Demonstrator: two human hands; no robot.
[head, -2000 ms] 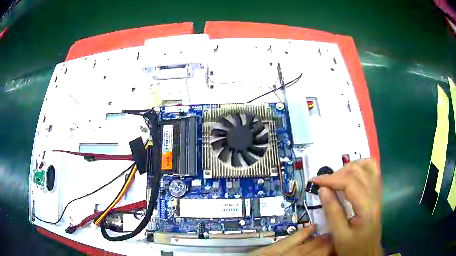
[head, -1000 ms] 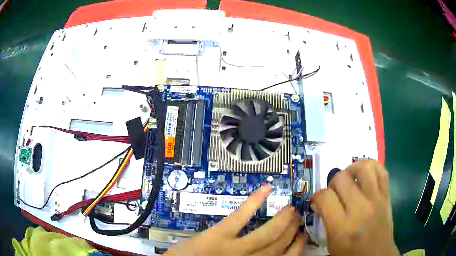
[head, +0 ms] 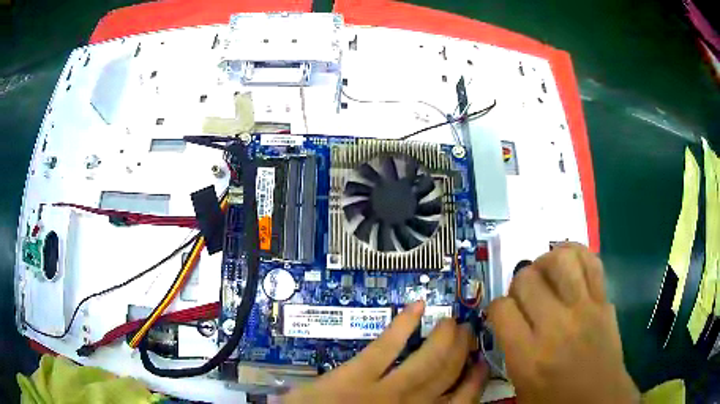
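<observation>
The blue motherboard [head: 351,288] lies on the white metal back panel [head: 406,75]. My left hand [head: 403,355] is bare and rests over the board's lower right edge, fingers spread, with the fingertips near the right end of the white-labelled M.2 SSD [head: 331,321]. My right hand [head: 556,327] is bare, fingers curled, at the panel just right of the board's lower right corner. The fingertips of both hands are close together. Whatever lies between or under the fingers is hidden. Thin orange and black wires [head: 471,293] run at the board's right edge above the fingertips.
The CPU cooler fan [head: 392,203] is above my left hand. A thick black cable [head: 251,268] loops down the board's left side, beside yellow-red-black wires [head: 175,282] and red bundles [head: 142,217]. Red-orange padding [head: 580,158] edges the panel. Release-paper strips [head: 680,237] lie at right.
My left hand has moved up onto the board's lower edge. The small black piece seen earlier in my right fingertips is now hidden, and that hand has moved down. The view has shifted.
</observation>
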